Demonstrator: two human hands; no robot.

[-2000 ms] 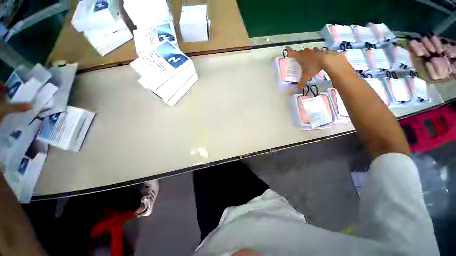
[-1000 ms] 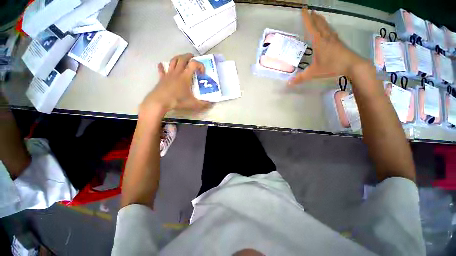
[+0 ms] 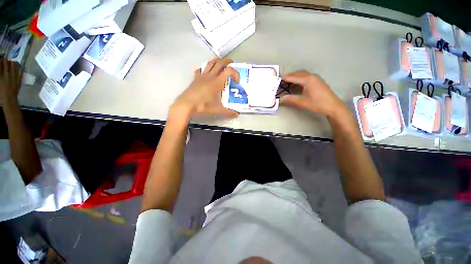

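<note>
A white carton with a blue picture point(image 3: 237, 94) lies near the table's front edge. My left hand point(image 3: 206, 90) grips it from the left, fingers over its top and thumb at the front. A packed tray unit with a pink edge and white slip point(image 3: 263, 87) is partly inside the carton's right end. My right hand point(image 3: 310, 94) is at the tray's right end, fingers on the dark loops that stick out there. The fingertips partly hide the loops.
Packed tray units point(image 3: 379, 117) stand in rows at right. Closed cartons point(image 3: 224, 23) are stacked at the back middle. Opened cartons point(image 3: 113, 51) lie in a loose pile at left. Another person's arm point(image 3: 18, 118) is at far left, near a red stool point(image 3: 137, 172).
The tray unit has moved left from the table into the carton's open end. My right hand has closed in on its loops. My left hand still holds the carton.
</note>
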